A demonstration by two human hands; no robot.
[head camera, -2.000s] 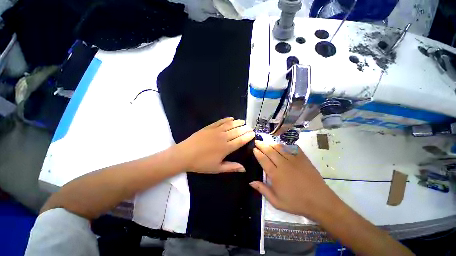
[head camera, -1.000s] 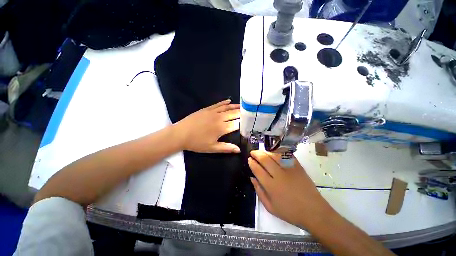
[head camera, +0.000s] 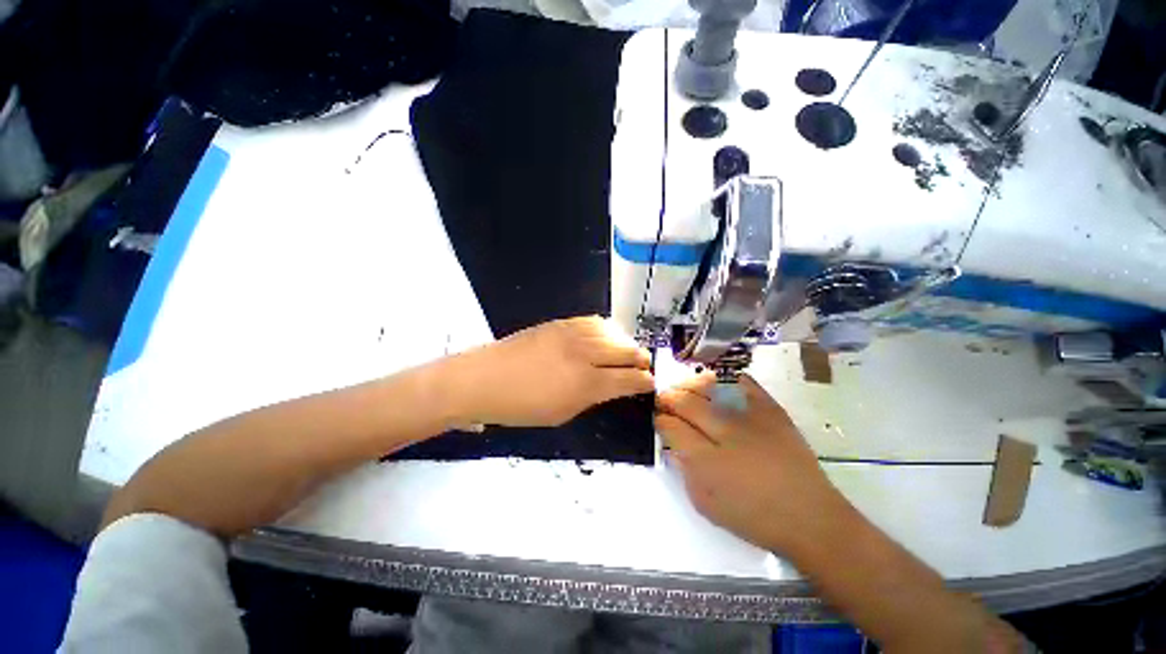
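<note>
A black garment panel (head camera: pixel 531 179) lies flat on the white table, left of and partly under the sewing machine head (head camera: pixel 818 153). Its near edge lies on the table, short of the front rim. My left hand (head camera: pixel 556 371) rests flat on the panel, fingertips close to the needle area. My right hand (head camera: pixel 735 441) lies at the panel's right edge, just in front of the presser foot (head camera: pixel 659 339), fingertips bent on the fabric edge. The two hands' fingertips nearly meet. The stitching point is small and glaring, so the needle is hard to make out.
A black cloth heap (head camera: pixel 307 58) lies at the table's far left. A measuring tape (head camera: pixel 512 584) runs along the front edge. Brown tabs (head camera: pixel 1010 480) are stuck right of the needle. Metallic small items (head camera: pixel 1110 447) lie at far right. A dark thread (head camera: pixel 380 143) lies on the table.
The panel has moved away from me under the machine, and its near edge, earlier over the table's front, now lies on the table. My left hand has shifted slightly with it and stays near the needle.
</note>
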